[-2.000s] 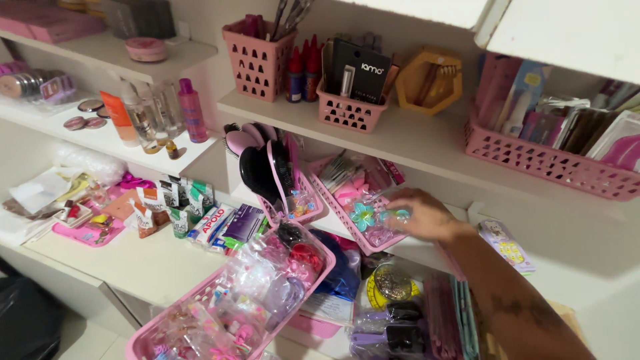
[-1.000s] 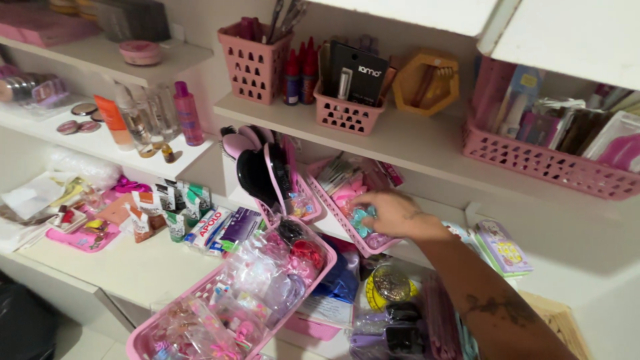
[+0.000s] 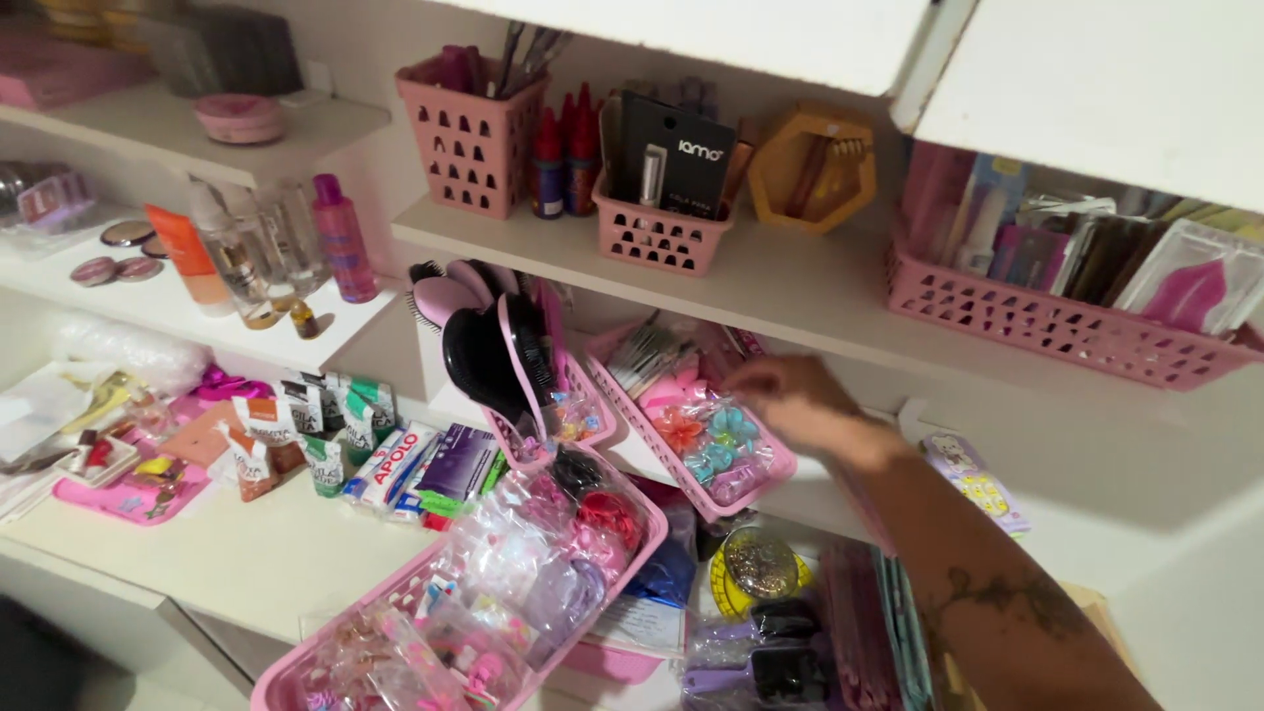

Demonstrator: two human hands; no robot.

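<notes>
My right hand (image 3: 800, 400), its fingers bent and slightly blurred, is at the right rim of a narrow pink plastic basket (image 3: 632, 434). In that basket lie teal flower hair clips (image 3: 726, 434), an orange flower clip (image 3: 678, 429) and other wrapped pieces. Whether the fingers hold anything cannot be told. My left hand is out of view. A larger pink basket (image 3: 370, 597) of bagged hair accessories stands in front, tilted across the view. Behind it, hair brushes (image 3: 481, 360) stand in another pink basket (image 3: 595, 395).
Above the hand runs a white shelf (image 3: 790, 286) with pink baskets and a hexagonal wooden box (image 3: 812, 170). Small tubes (image 3: 326, 464) and boxes stand on the left counter. Purple brushes (image 3: 760, 671) in plastic lie below, and a patterned card (image 3: 973, 484) lies at right.
My right hand was over the flower clips a second ago; it has moved right to the basket's edge. The teal and orange clips now show more fully.
</notes>
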